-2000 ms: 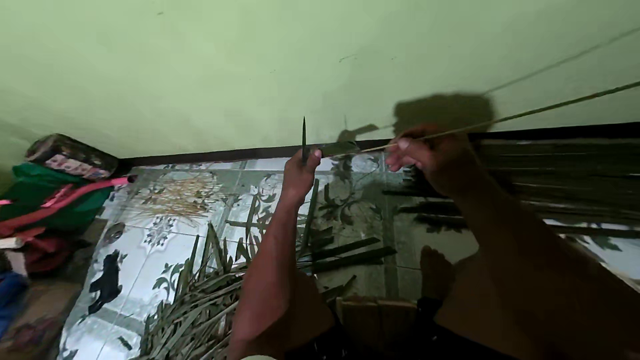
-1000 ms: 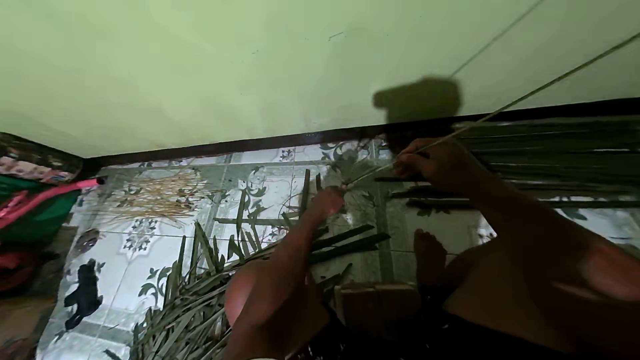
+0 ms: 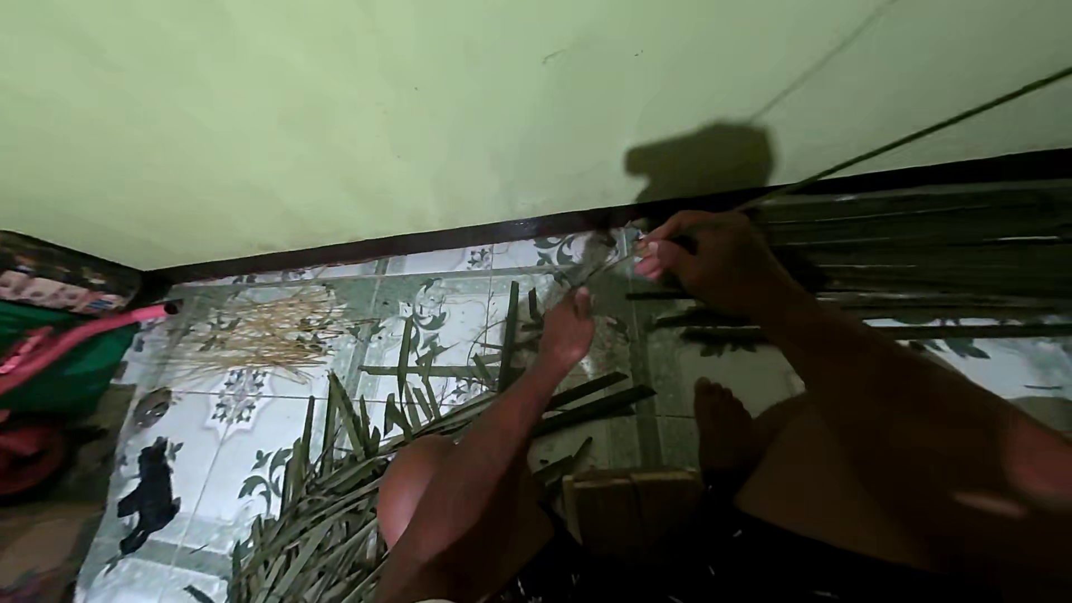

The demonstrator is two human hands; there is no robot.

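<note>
My right hand (image 3: 699,251) grips a long, thin plant strip (image 3: 913,136) between thumb and fingers; the strip slants up to the right edge of the view. A short length runs from that hand down-left toward my left hand (image 3: 569,328), whose fingers are curled. Blur hides what my left hand holds; the upright blade seen earlier cannot be made out. Below and left of my left hand, a heap of cut green leaf strips (image 3: 335,511) lies on the tiled floor.
Long dark strips (image 3: 921,251) lie along the wall at right. Thin pale slivers (image 3: 268,331) are scattered on the floor at left. A black cloth-like thing (image 3: 151,494), a pink tube (image 3: 92,335) and a green bag (image 3: 75,368) are further left. A wooden block (image 3: 632,494) stands between my legs.
My left hand has moved down and away from the wall since two seconds ago. The dark blade upright in it then no longer shows. My right hand still grips the strip.
</note>
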